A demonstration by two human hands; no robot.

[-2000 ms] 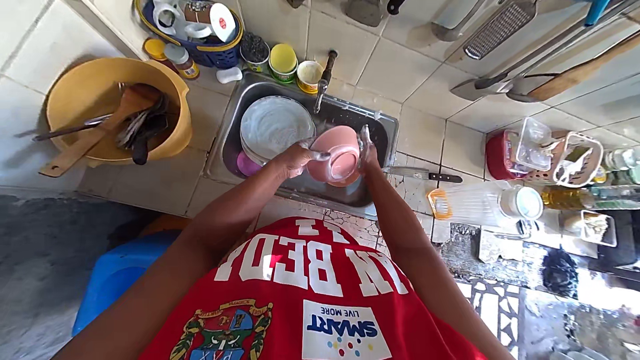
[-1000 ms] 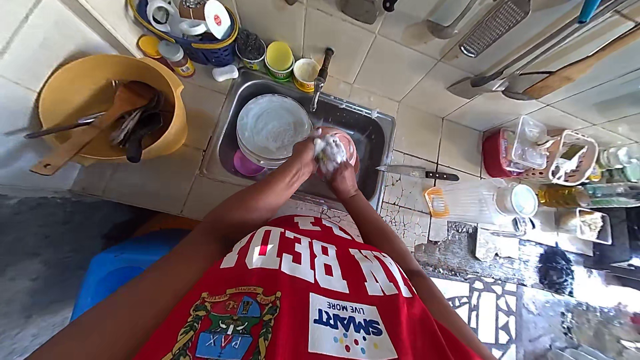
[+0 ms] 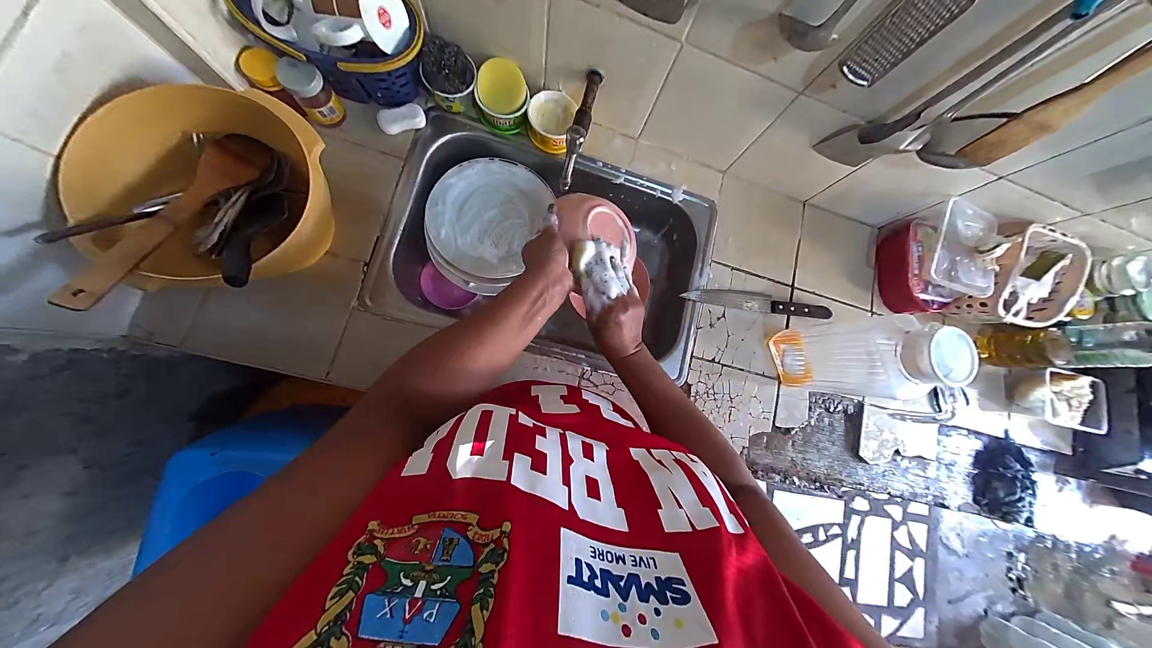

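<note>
My left hand (image 3: 547, 261) grips the edge of a pink bowl (image 3: 594, 216) tilted over the metal sink (image 3: 670, 261). Covered in suds, my right hand (image 3: 614, 297) presses a soapy sponge (image 3: 587, 259) against the bowl. Another pink dish shows partly beneath it. White soapy plates (image 3: 490, 216) lie stacked in the sink's left half, with a purple dish (image 3: 445, 288) partly under them. The faucet (image 3: 580, 126) reaches over the back edge.
A yellow tub (image 3: 315, 216) of utensils stands at the left. Right of the sink lie a knife (image 3: 756, 303) and a clear pitcher (image 3: 864, 355). Small tubs (image 3: 551, 120) line the back edge. Utensils, including a grater (image 3: 904, 40), hang on the wall.
Two seconds ago both hands held the pink bowl by its sides, with its base showing. Now my right hand is on it with the sponge, while my left hand holds the edge.
</note>
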